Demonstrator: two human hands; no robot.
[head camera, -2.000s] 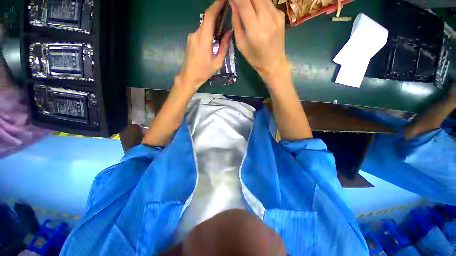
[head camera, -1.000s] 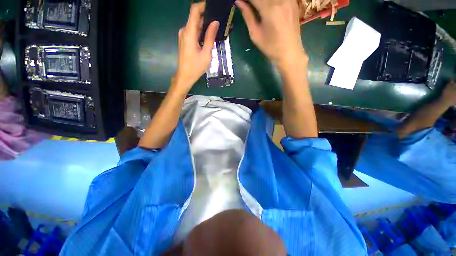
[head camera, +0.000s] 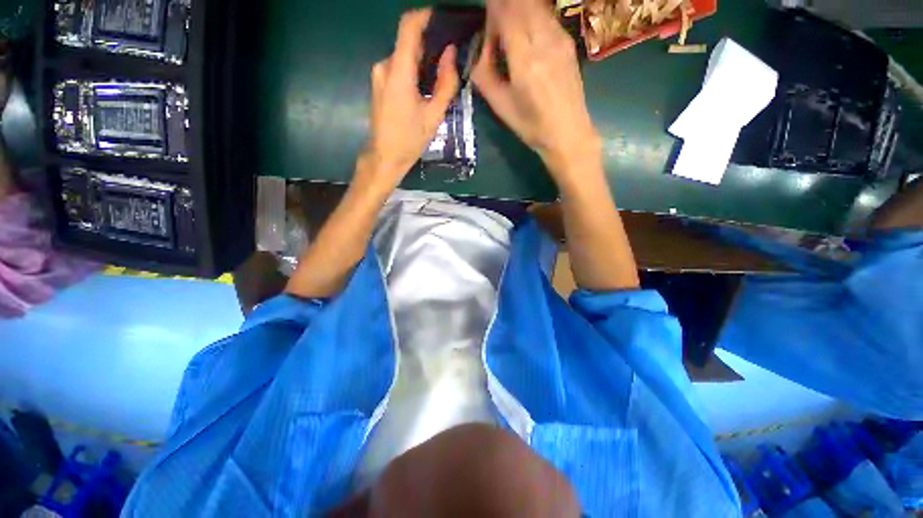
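My left hand (head camera: 407, 106) holds a flat dark slab (head camera: 441, 42) near the top edge of the picture, above a phone body. The phone body (head camera: 452, 142) lies on the green bench, its silver lower end showing between my hands; the rest is hidden under the slab and fingers. My right hand (head camera: 533, 81) is at the slab's right edge with bent fingers, slightly blurred. Whether it pinches the slab or a small piece cannot be told.
A black tray (head camera: 220, 142) with phone bodies stands at left. A red box (head camera: 648, 35) of tan strips lies beyond my right hand. A white sheet (head camera: 725, 106) and black tray (head camera: 832, 116) lie at right. Another person's sleeve (head camera: 828, 314) shows at right.
My right hand has come back left to the slab, after being apart from it a second ago. The slab is now partly covered by my fingers.
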